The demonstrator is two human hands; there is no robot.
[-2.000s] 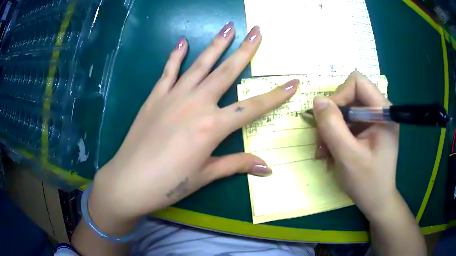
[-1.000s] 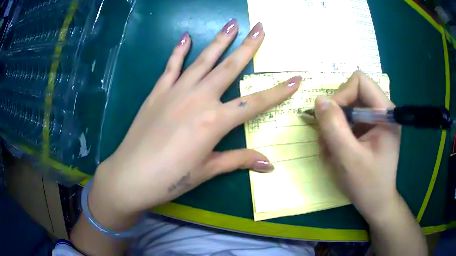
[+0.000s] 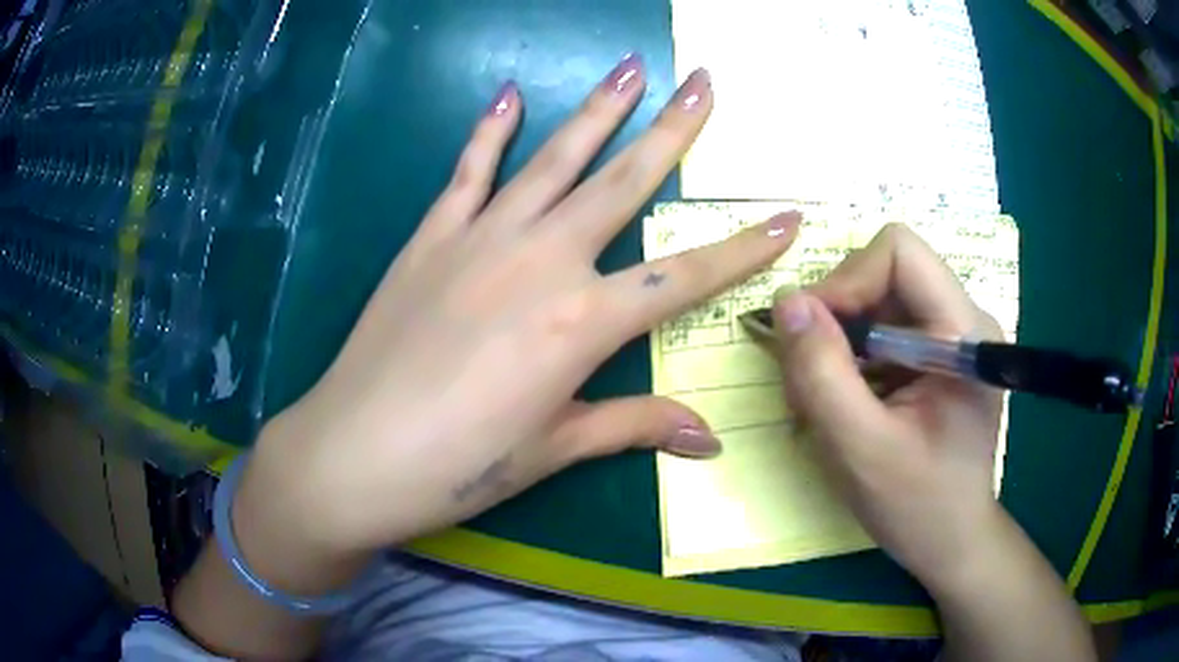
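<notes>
A stack of yellow form slips (image 3: 750, 485) with ruled lines and small handwriting lies in front of me on the green mat. My right hand (image 3: 892, 388) grips a gel pen (image 3: 944, 352) with a clear barrel and black end, its tip at the written rows. My left hand (image 3: 504, 310) lies flat with spread fingers, its index finger and thumb resting on the slips' left part. It holds nothing. A white record sheet (image 3: 834, 104) with print along its right side lies just above the slips. My right hand hides part of the slips.
A clear plastic blister tray (image 3: 78, 194) with rows of pockets lies at the left. Yellow tape (image 3: 569, 576) runs along the bench's front edge and also down the right side. Brown cardboard (image 3: 71, 479) shows at the lower left.
My right hand and the pen tip have moved left and slightly down on the slips, and the pen tilts more. The papers and my left hand appear shifted slightly right.
</notes>
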